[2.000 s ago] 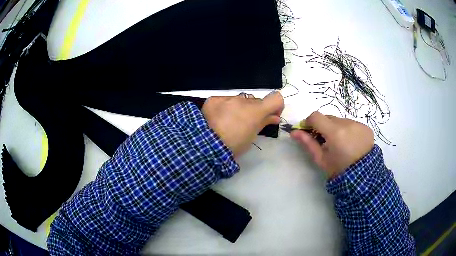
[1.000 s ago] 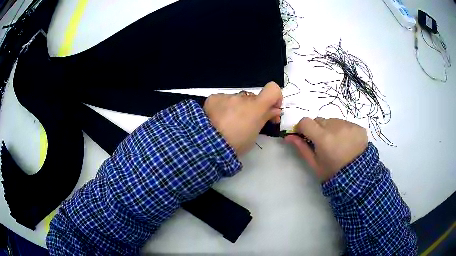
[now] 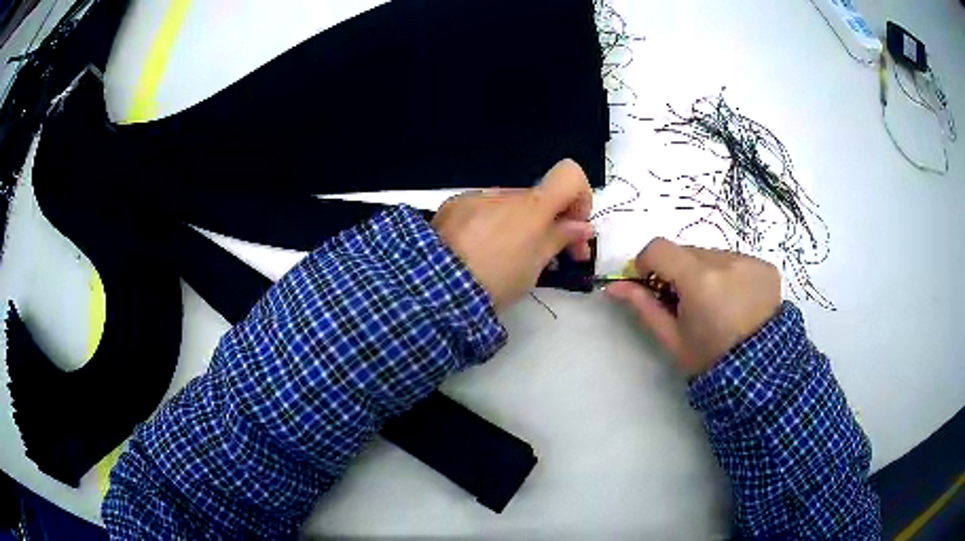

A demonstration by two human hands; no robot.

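Note:
My left hand (image 3: 516, 238) is closed on the end of a black fabric strip (image 3: 571, 277); its fingers hide part of it. My right hand (image 3: 711, 298) holds small thread snips (image 3: 648, 281), mostly hidden by the fingers. The dark blade tips touch or nearly touch the strip's right corner. The large fanned stack of black fabric pieces (image 3: 423, 100) lies above my left hand, with thread tails (image 3: 617, 63) along its right edge. Another black strip (image 3: 466, 449) comes out below my left sleeve, its squared end towards me.
A loose pile of cut thread (image 3: 753, 164) lies right of the stack. A black adapter (image 3: 906, 45) with thin cable and a white and light blue power strip (image 3: 850, 26) are at upper right. A dark shaggy bundle (image 3: 32, 100) is at far left on the white table (image 3: 635, 454).
The snips moved left to the strip's corner, then stayed close to it with small shifts. My left hand's raised fingers shifted slightly up and left. The stack is almost unchanged.

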